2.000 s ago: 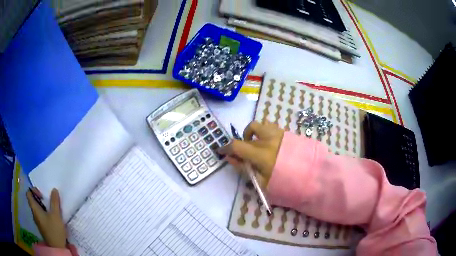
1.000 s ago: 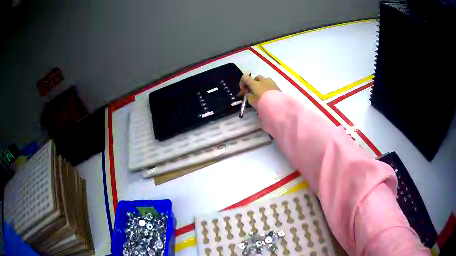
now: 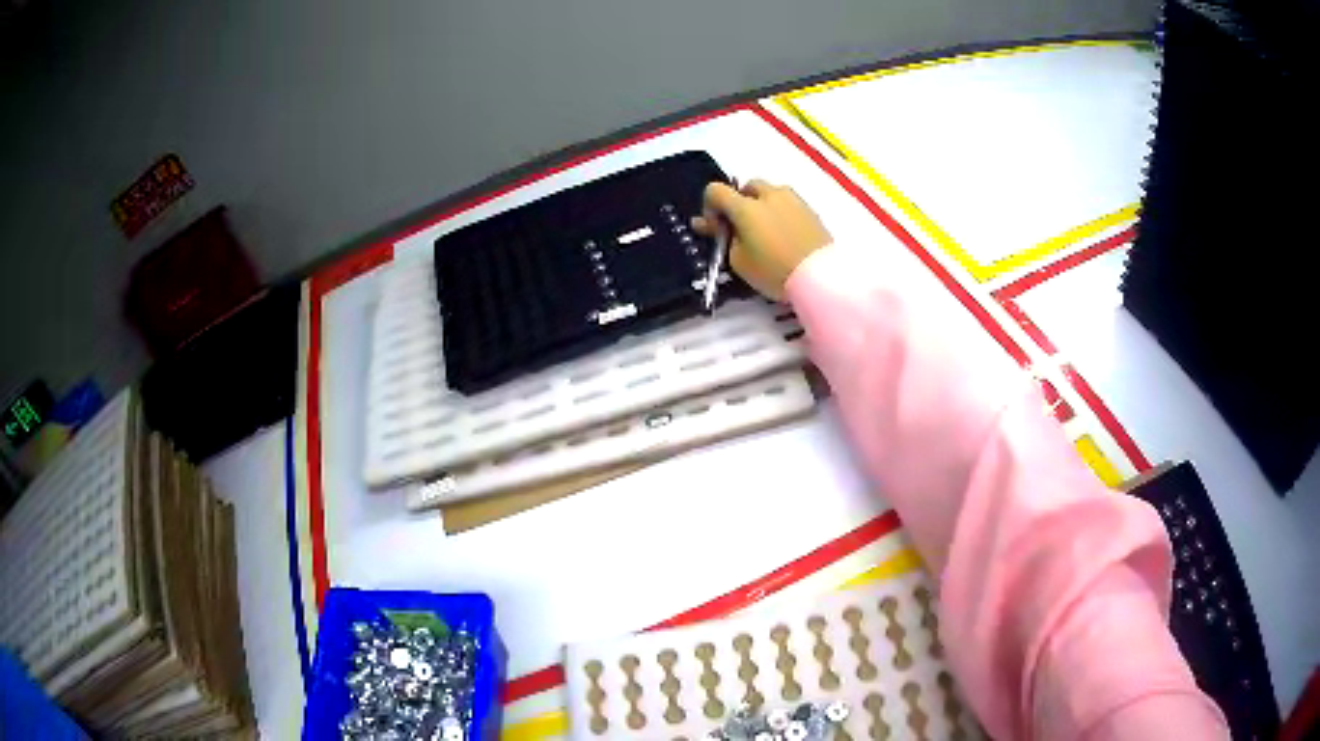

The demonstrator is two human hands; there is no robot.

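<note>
My right hand is at the right edge of a black tray, its fingers around a slim pen that points down over the tray. Small silver parts sit in short rows on the black tray. The black tray lies on a stack of pale boards. My left hand is out of the picture.
A blue bin of silver parts stands at the bottom left. Beside it is a pale locating board with loose parts. Stacked trays stand far left. A black spiral-bound book stands at the right, a second black tray below it.
My right hand has left the calculator and reached to the black tray on the stack, still with the pen. The view has swung up to the back; the forms, calculator and left hand are out of view.
</note>
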